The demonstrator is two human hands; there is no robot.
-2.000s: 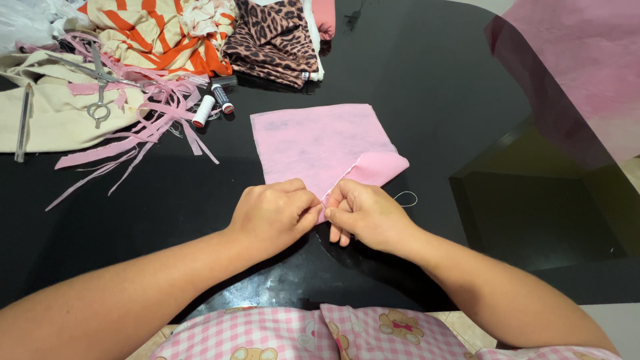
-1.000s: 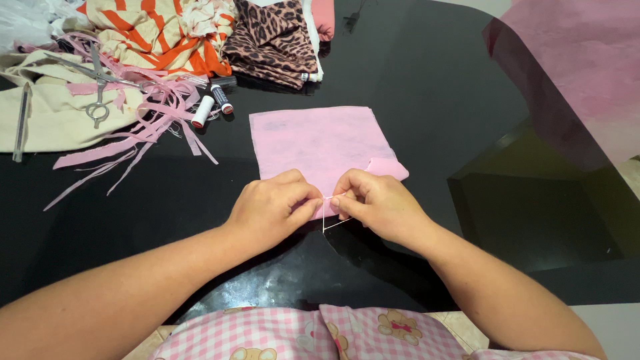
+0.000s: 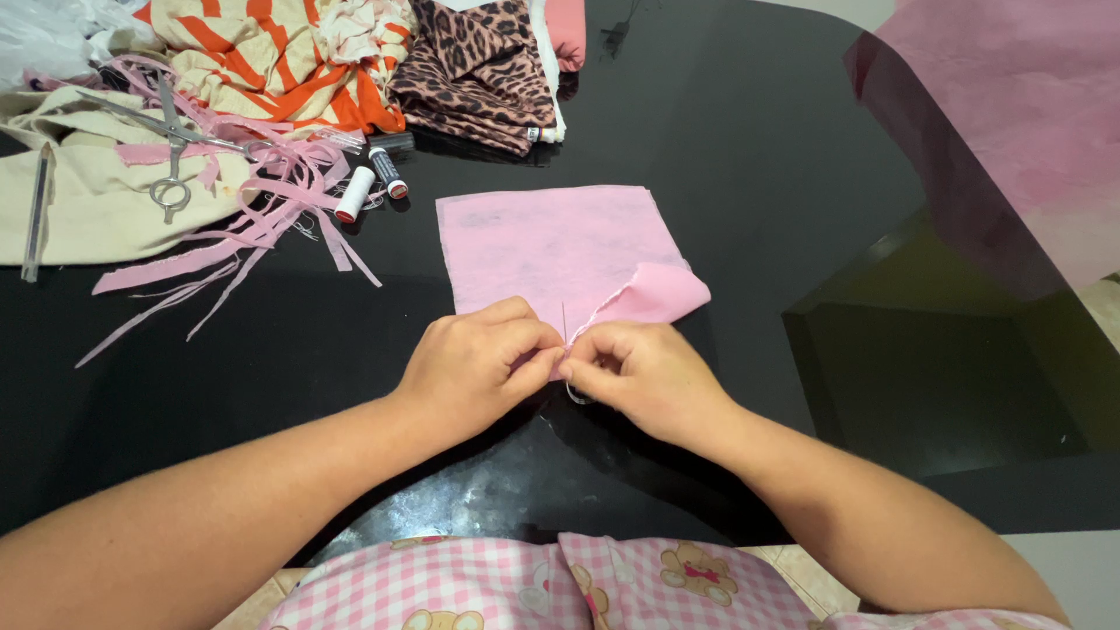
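A square of pink fabric lies on the black table, its near right part folded up to show a stitched edge. My left hand pinches the fabric's near edge between thumb and forefinger. Touching it from the right, my right hand has thumb and forefinger closed at the same edge. A thin sewing needle points away from me between the fingertips; which hand grips it is hard to tell. A loop of white thread hangs below my right fingertips.
Scissors, pink fabric strips and a pen lie at left on cream cloth. Two thread spools, one white and one dark, lie near them. Folded leopard-print fabric and orange-striped cloth are behind. Pink sheet at far right.
The thread pulled taut between my hands one second ago now hangs in a small loop. The needle now shows upright at my fingertips, and the fabric's right part is folded up more.
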